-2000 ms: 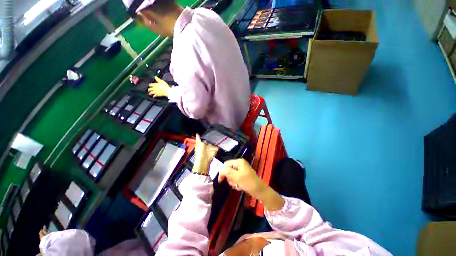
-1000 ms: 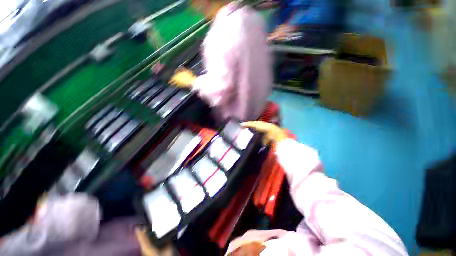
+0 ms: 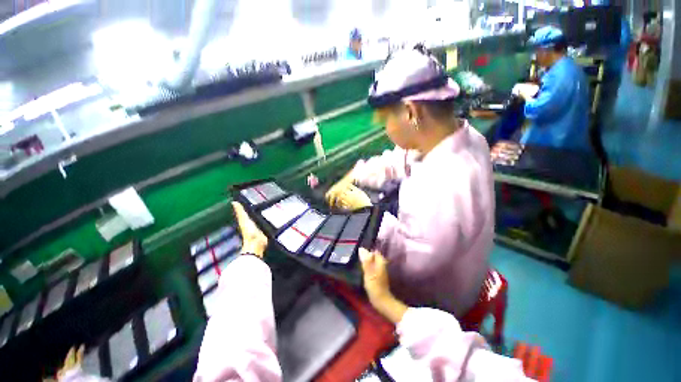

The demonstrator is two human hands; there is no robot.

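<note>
A long black tray is held up in front of me, over the red bin and near the green bench. Several smartphones lie side by side in its slots, pale or grey faces up, with red lines across them. My left hand grips the tray's left end, fingers along its edge. My right hand is at its right end, near the seated person's arm. Parts of both hands are hidden by the tray.
A red bin with a large grey sheet lies below the tray. A person in pink sits close at the right. More phone trays are at the left, with another hand. A cardboard box stands at the right.
The tray of phones has moved up and forward from beside the red bin to over the bench side, held in both hands. The view has tilted up, showing more of the bench and a person in blue.
</note>
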